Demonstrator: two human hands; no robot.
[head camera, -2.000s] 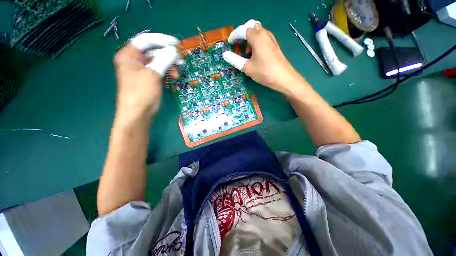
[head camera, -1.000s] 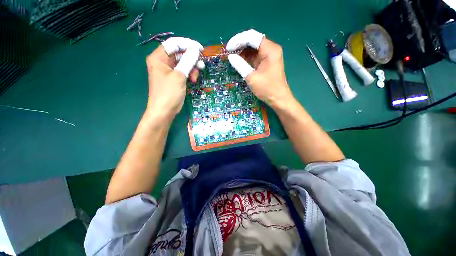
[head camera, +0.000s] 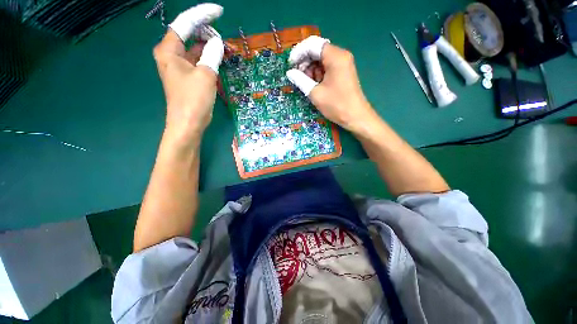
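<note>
The green PCB panel (head camera: 278, 107) lies in the orange fixture (head camera: 308, 33) in front of me. Two twisted wire leads (head camera: 275, 35) stand out of its top edge. My left hand (head camera: 193, 76), with white finger cots, is at the panel's upper left corner. Its thumb and finger pinch thin silvery wire leads (head camera: 207, 30). My right hand (head camera: 332, 79) is over the panel's upper right edge, thumb and finger curled close together; whether something is between them cannot be told.
Tweezers (head camera: 411, 68) and white-handled cutters (head camera: 441, 71) lie right of the panel. A yellow-rimmed roll (head camera: 476, 30), small white pieces (head camera: 486, 76) and a black box (head camera: 521, 98) with cables are further right. Solder wire (head camera: 44, 135) lies left. Loose leads (head camera: 155, 11) and stacked boards (head camera: 60, 22) are upper left.
My left hand has moved left and up from the panel's top edge, holding leads. Two leads now show standing at that edge. My right hand has shifted slightly down.
</note>
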